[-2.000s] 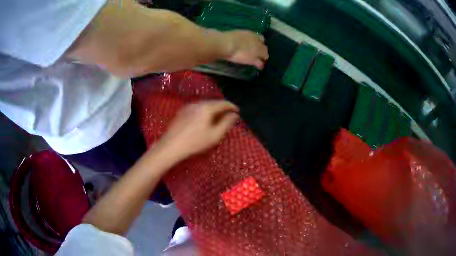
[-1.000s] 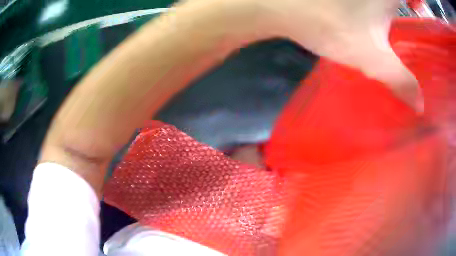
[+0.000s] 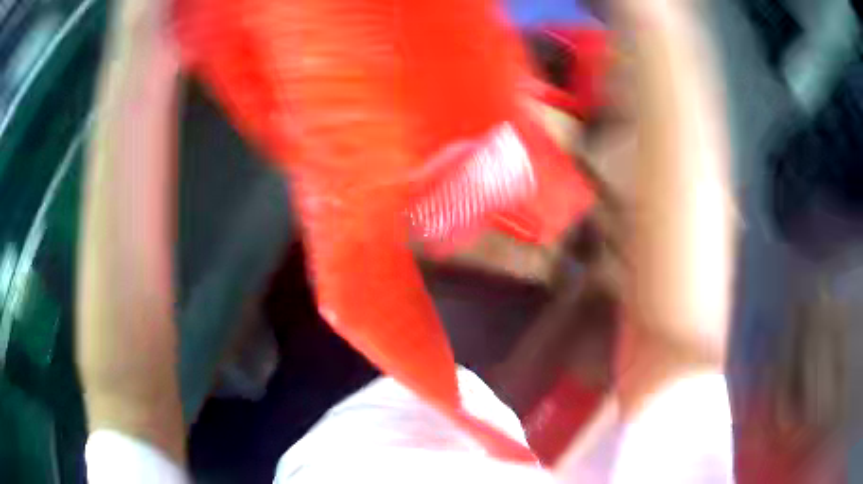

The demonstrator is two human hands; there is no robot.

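A large sheet of red bubble wrap hangs in the upper middle, between my two forearms, with its upper end cut off by the top edge. A narrow tail of it trails down over white clothing. A shiny, ribbed pale-pink part shows at its right side. My left forearm runs up the left side and my right forearm up the right side, both blurred. Both hands are beyond the top edge, so their grip cannot be seen.
A brown cardboard carton with flaps lies behind and below the wrap. More red material is low at the right. The green surface with its pale curved edge is at the far left. A blue patch shows at the top.
The view has swung from the bench toward the cartons. The bright red wrap has gone from the right to the upper middle. Both forearms now reach up, and the dimpled strip has left view.
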